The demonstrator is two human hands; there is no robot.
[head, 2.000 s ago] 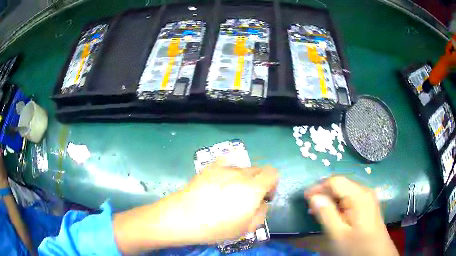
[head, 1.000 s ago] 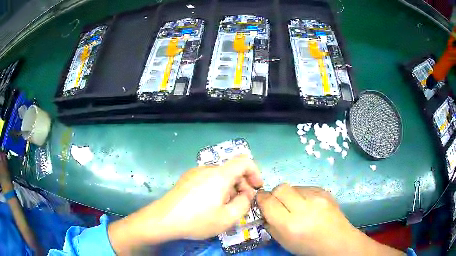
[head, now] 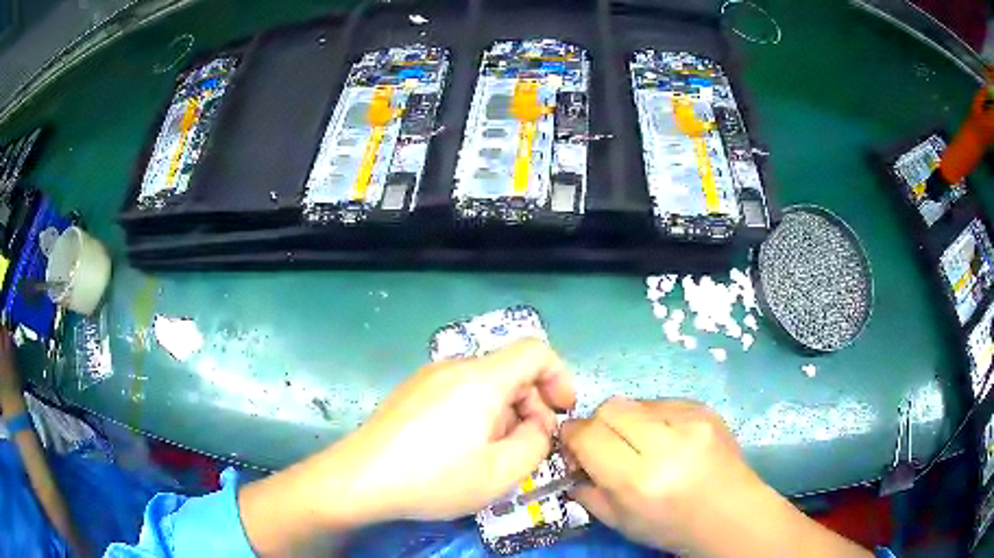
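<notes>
A phone assembly (head: 487, 329) lies on the green bench under my hands, its silver-white top end and its lower end showing. My left hand (head: 469, 420) lies across its middle with curled fingers, gripping it. My right hand (head: 654, 463) is closed beside it, fingertips meeting those of my left hand over the phone's right edge. Thin metal tweezers (head: 536, 496) stick out from under my right hand across the phone's lower part. The fingers hide the phone's middle and whatever is pinched there.
A black foam tray (head: 262, 131) with several phone assemblies stands behind. White pads (head: 708, 308) and a round dish (head: 813, 279) lie right. Further right are another tray (head: 940, 245) and an orange screwdriver (head: 968, 142). A cream cup (head: 79, 270) and a person's arm (head: 27, 436) are left.
My right hand has come left from the open bench to meet my left hand over the phone. In the last second the hands have barely moved; the tweezers now show more clearly.
</notes>
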